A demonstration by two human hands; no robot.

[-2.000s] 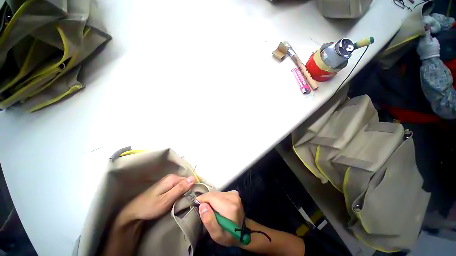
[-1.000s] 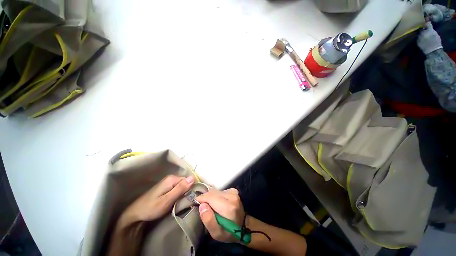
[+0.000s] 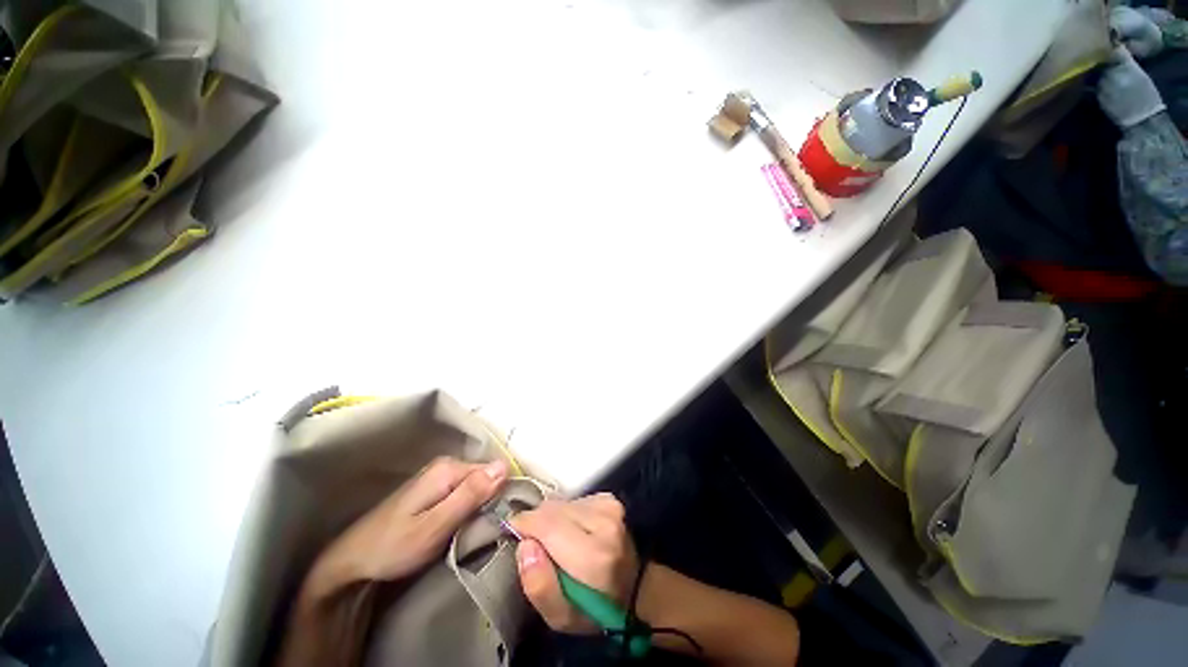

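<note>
A beige fabric bag (image 3: pixel 378 450) with yellow edging lies at the table's near edge, bottom centre. My left hand (image 3: pixel 410 521) is bare and pinches the bag near a curved beige strip. My right hand (image 3: pixel 573 554) is bare and closed around a green-handled tool (image 3: pixel 594 602) with a black cord tied at its end. The tool's thin metal tip points at a small greyish spot on the bag between my hands; my fingers partly hide it, so I cannot tell whether it is in the cloth.
The white table (image 3: pixel 495 235) holds a bag pile (image 3: pixel 117 143) at far left, and a red-silver can (image 3: pixel 860 137), a small hammer (image 3: pixel 792 167) and a pink tube (image 3: pixel 787 198) at upper right. More bags (image 3: pixel 964 404) lie right of the table. Another person's gloved hand (image 3: pixel 1131 85) shows at upper right.
Both hands stay at the same spot on the bag. The right hand and green tool have shifted only slightly. The other person's hands and sleeve have moved a little.
</note>
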